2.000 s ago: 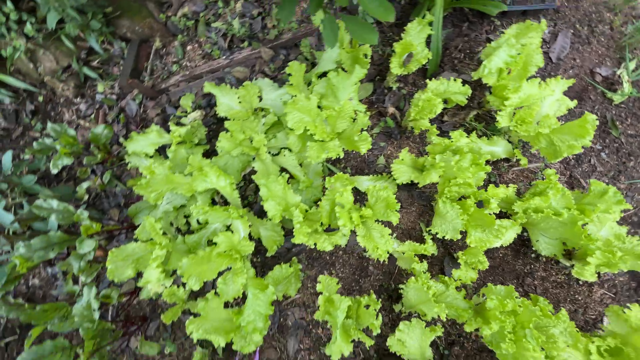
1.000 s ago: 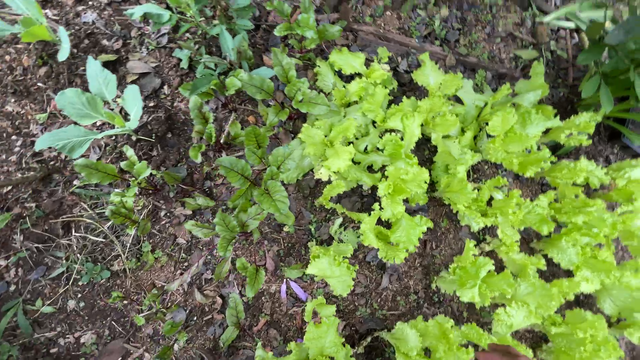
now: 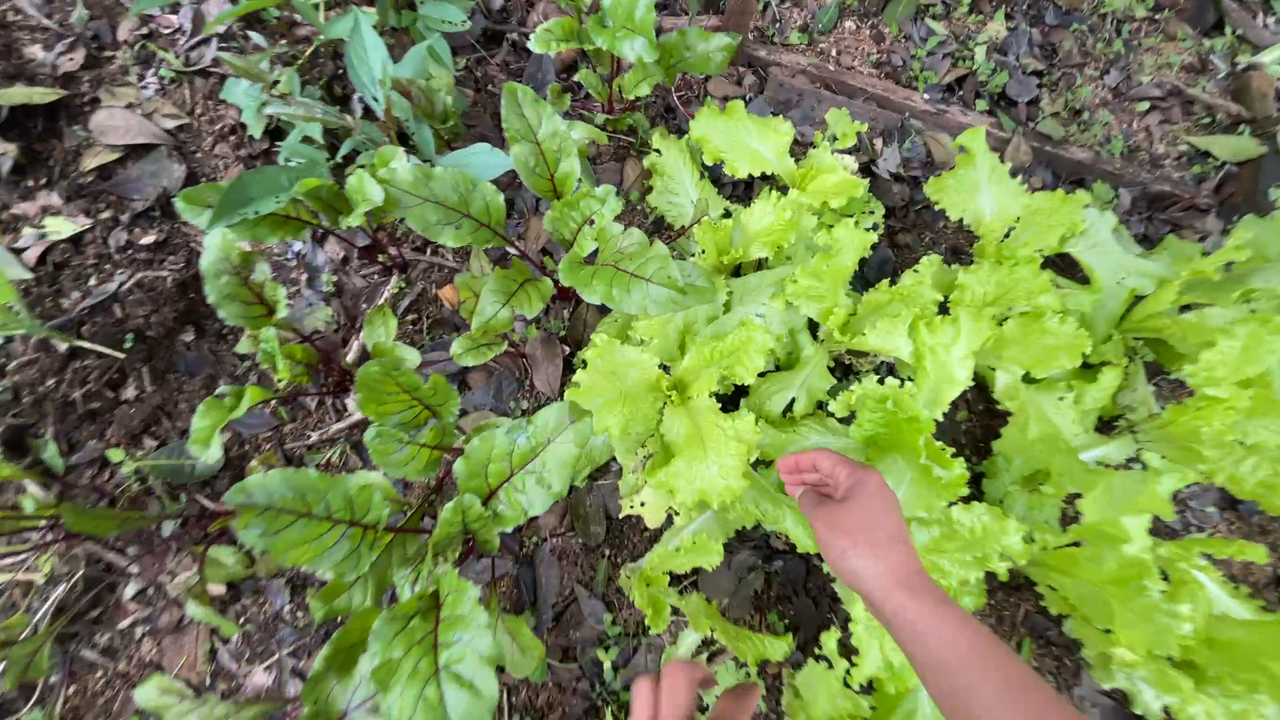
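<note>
My right hand [image 3: 845,505] reaches in from the lower right over the pale green curly lettuce [image 3: 705,450]. Its fingers are bent and close together beside the leaves; whether they pinch a leaf I cannot tell. At the bottom edge my left hand [image 3: 690,692] shows only some fingers, slightly apart, below a low lettuce leaf [image 3: 735,635]. Nothing is visible between them, and the palm is cut off by the frame. Left of the lettuce grow beet plants with red-veined leaves [image 3: 525,460], some touching the lettuce.
A weathered wooden board [image 3: 900,100] edges the bed at the upper right. Dark soil with dry leaves [image 3: 130,128] lies at the left. More lettuce [image 3: 1130,590] spreads over the right side, and other broad-leaved green plants [image 3: 370,65] stand at the top left.
Both hands have come into view from below; one second ago only a blurred bit showed at the bottom edge. The view has shifted and moved closer to the plants.
</note>
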